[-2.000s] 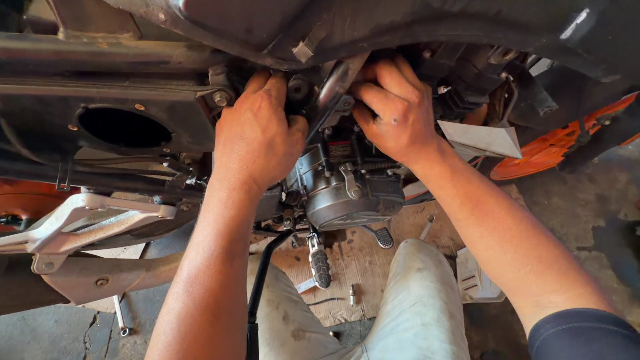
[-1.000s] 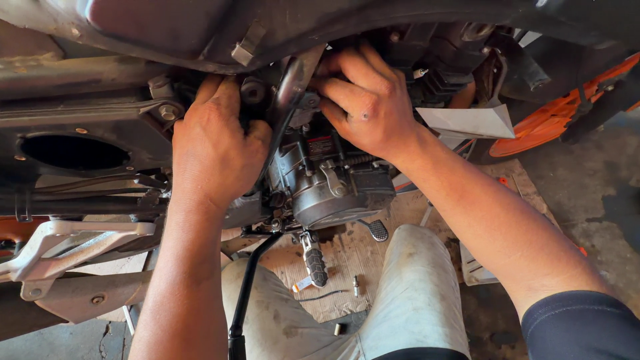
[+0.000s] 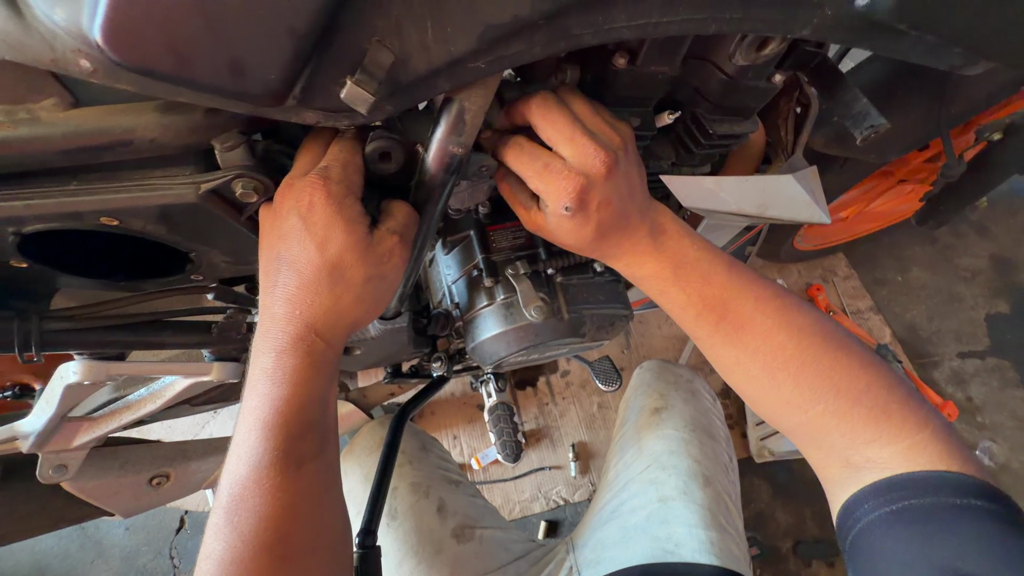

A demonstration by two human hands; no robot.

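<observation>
My left hand (image 3: 332,232) reaches up beneath the motorcycle's fuel tank (image 3: 216,48), left of the slanted frame tube (image 3: 448,152); its fingertips are hidden in the gap beside a round rubber mount (image 3: 386,152). To the right of that tube, my right hand (image 3: 568,172) has its fingers curled at dark parts above the engine (image 3: 520,296). Whatever the fingers of either hand touch cannot be made out. A spark plug (image 3: 666,118) sits in the cylinder head to the right of my right hand.
A foot peg (image 3: 505,432) and a black side stand (image 3: 392,464) project below the engine. On the cardboard (image 3: 552,400) lies a loose spark plug (image 3: 574,460). A folded white sheet (image 3: 748,196) is by my right forearm. An orange-handled tool (image 3: 880,352) lies at the right.
The view has shifted somewhat. Both hands stay in about the same places around the frame tube, and the fingers of my right hand have changed their bend slightly.
</observation>
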